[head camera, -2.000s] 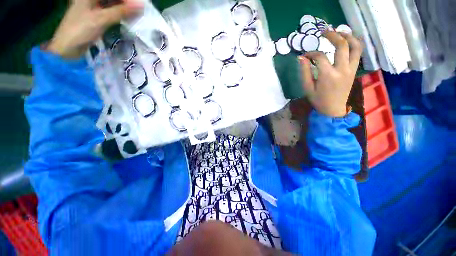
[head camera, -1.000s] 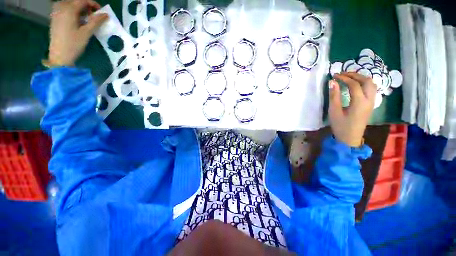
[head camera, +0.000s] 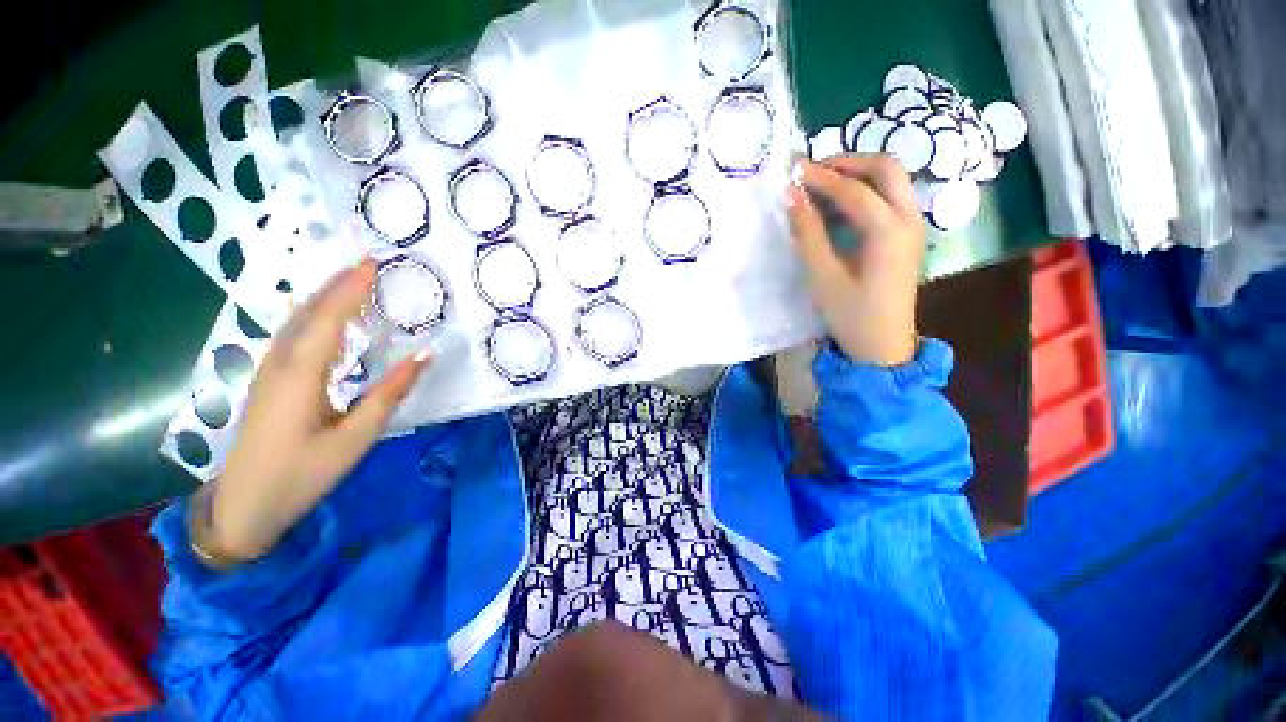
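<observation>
A whitish tray (head camera: 719, 303) with rows of dark-edged ring parts lies in front of me, tilted in the view. My left hand (head camera: 303, 409) is at its lower left, thumb and fingers apart beside a ring part (head camera: 409, 294); no held thing shows. My right hand (head camera: 867, 254) is at the tray's right edge, thumb and index fingertips close together; whether something small is between them cannot be told. Loose white discs with dark rims (head camera: 907, 145) lie in a pile right of the tray.
White die-cut strips with round holes (head camera: 176, 198) lie overlapping left of the tray. Long whitish bundles (head camera: 1114, 127) stand at the upper right. A red crate (head camera: 1068, 367) and a brown board (head camera: 999, 409) are below the right table edge. Another red crate (head camera: 71, 628) is at lower left.
My left hand has let go of a die-cut strip and come down to the tray's lower left. My right hand has moved left from the disc pile to the tray's edge. The view has tilted.
</observation>
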